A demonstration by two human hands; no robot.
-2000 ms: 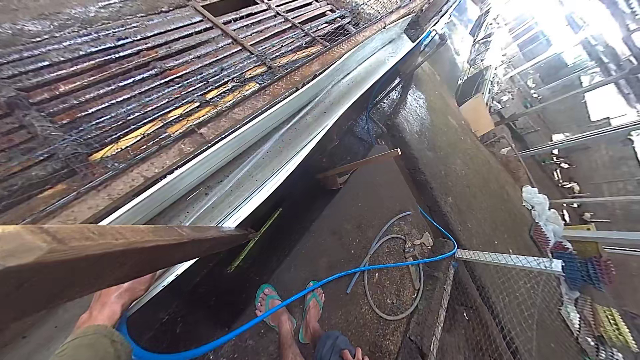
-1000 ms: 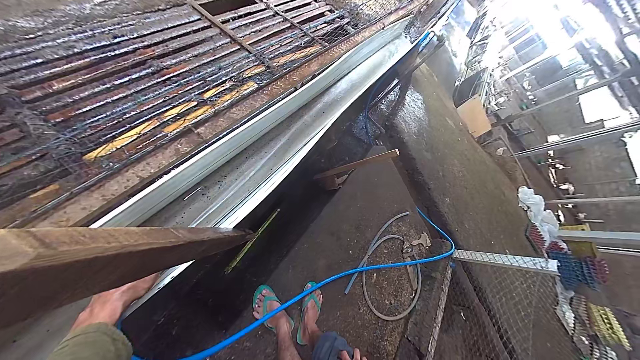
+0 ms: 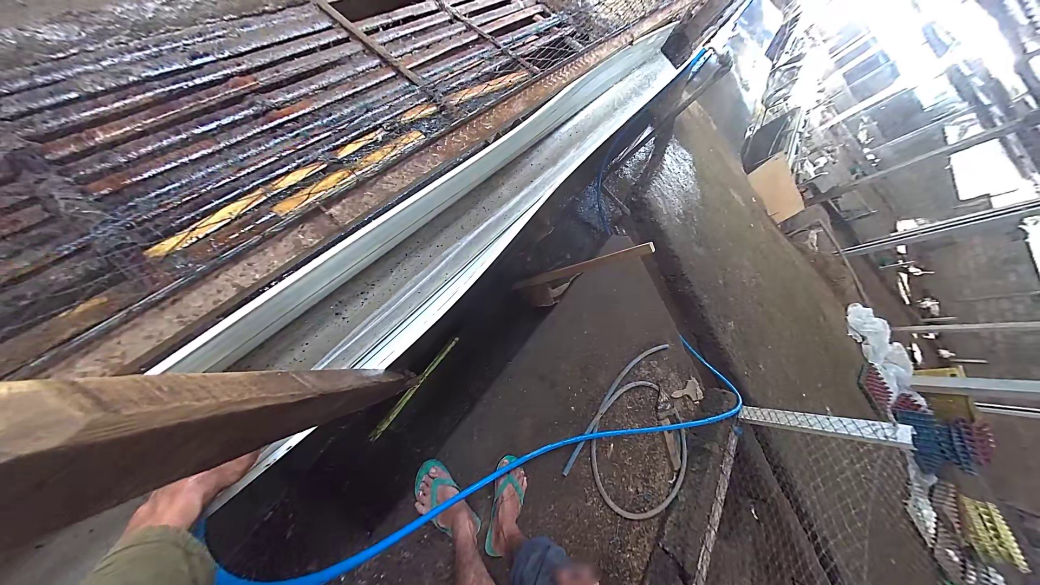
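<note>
My left hand reaches in from the lower left, at the near side edge of a long pale metal trough. The fingertips are partly hidden behind a thick wooden beam that crosses above them, so the grip is unclear. A blue hose passes beside this hand and curves over the floor. At the bottom edge, blurred and mostly cut off, my right hand is beside dark blue shorts; what it holds cannot be seen. Both feet, in green flip-flops, stand on the concrete.
Wet slats with wire mesh lie beyond the trough. A grey hose coils on the floor, and a wooden board lies across a dark channel. On the right are a white post, wire netting and stacked coloured egg trays.
</note>
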